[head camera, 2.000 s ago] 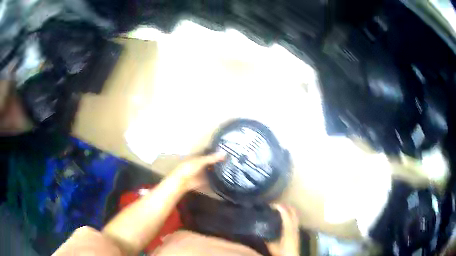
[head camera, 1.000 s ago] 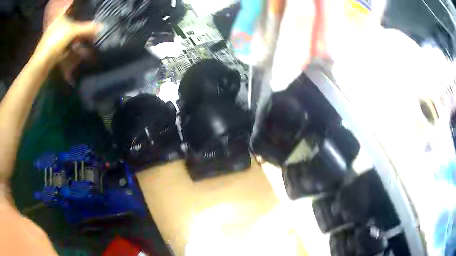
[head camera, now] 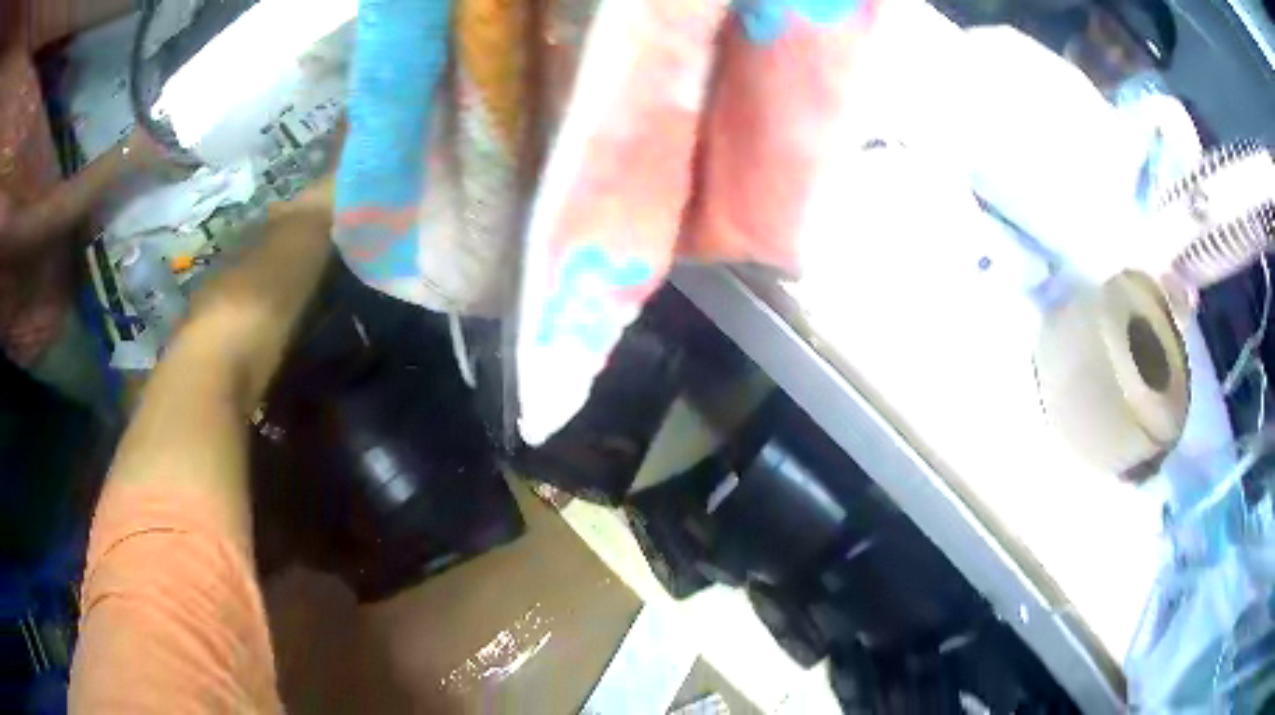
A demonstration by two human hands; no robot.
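Observation:
My left hand (head camera: 297,231) is at the upper left, blurred, at the end of an orange-sleeved forearm. Its fingers run behind a hanging cloth, so what they touch is hidden. A black fan (head camera: 399,468) stands on brown cardboard (head camera: 490,650) below and right of the hand. More black fans (head camera: 783,489) stand in a row to its right, dark and partly overlapping. My right hand is not in view.
The multicoloured cloth (head camera: 615,210) hangs across the top centre. A metal-edged shelf (head camera: 909,433) runs diagonally at right, with a tape roll (head camera: 1119,370) and a white ribbed object (head camera: 1223,210). Another person's arm (head camera: 84,196) is at far left. A pale strip (head camera: 640,664) lies at bottom.
The view has swung toward the shelf, and the cloth looks larger and nearer. The fan seen by my hand at upper left is no longer visible. My forearm now reaches behind the cloth.

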